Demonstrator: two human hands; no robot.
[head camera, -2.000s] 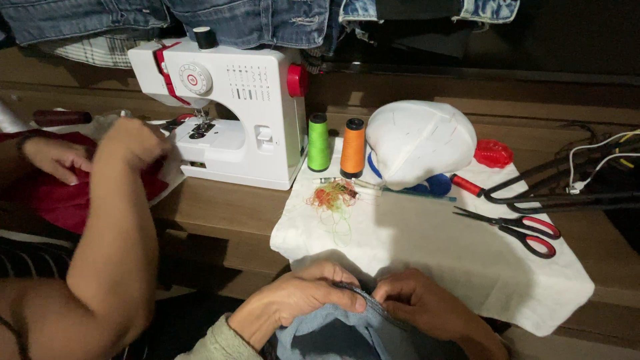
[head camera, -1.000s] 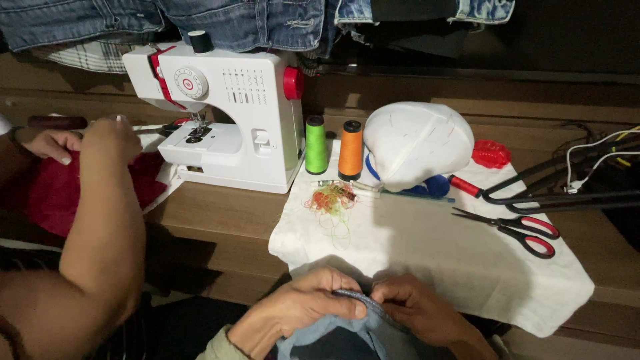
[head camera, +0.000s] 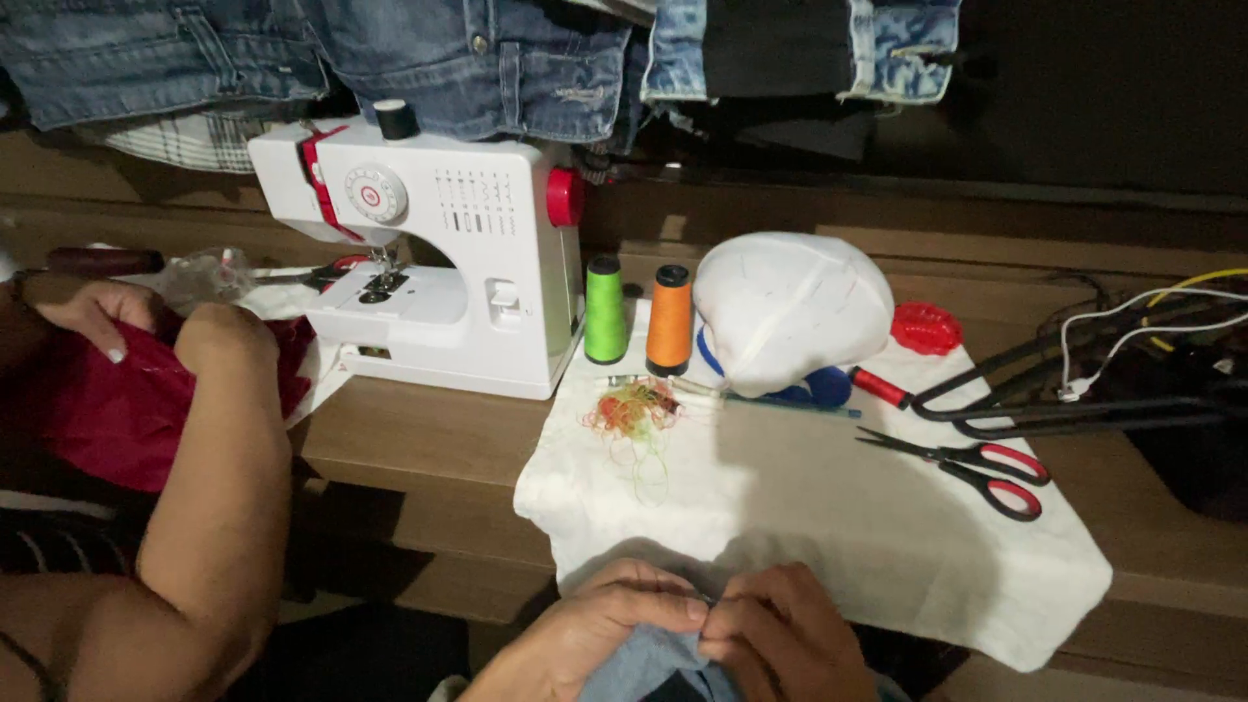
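Observation:
Light blue denim cloth (head camera: 639, 663) is pinched between my two hands at the bottom centre, over the front edge of a white cloth (head camera: 877, 575). My left hand (head camera: 624, 619) grips its upper edge with thumb and fingers. Against it, my right hand (head camera: 780, 629) has its fingertips closed on the same edge; whether they also hold a needle cannot be seen. Beyond them lie a tangle of thread ends (head camera: 632, 409), a green thread cone (head camera: 605, 312), an orange thread cone (head camera: 669, 322) and a white padded form (head camera: 792, 307). Scissors (head camera: 960, 468) with black and red handles rest to the right.
A white sewing machine (head camera: 487, 263) stands at the back left. A co-worker's arm (head camera: 219, 468) and hands work on dark red fabric (head camera: 117, 409) at the left. Jeans (head camera: 468, 68) hang along the back. Black bars (head camera: 1033, 375) and a white cable (head camera: 1170, 292) lie at the right.
My hands have come closer together on the denim edge, with the fingertips now touching. The co-worker's nearer hand has moved down over the red fabric.

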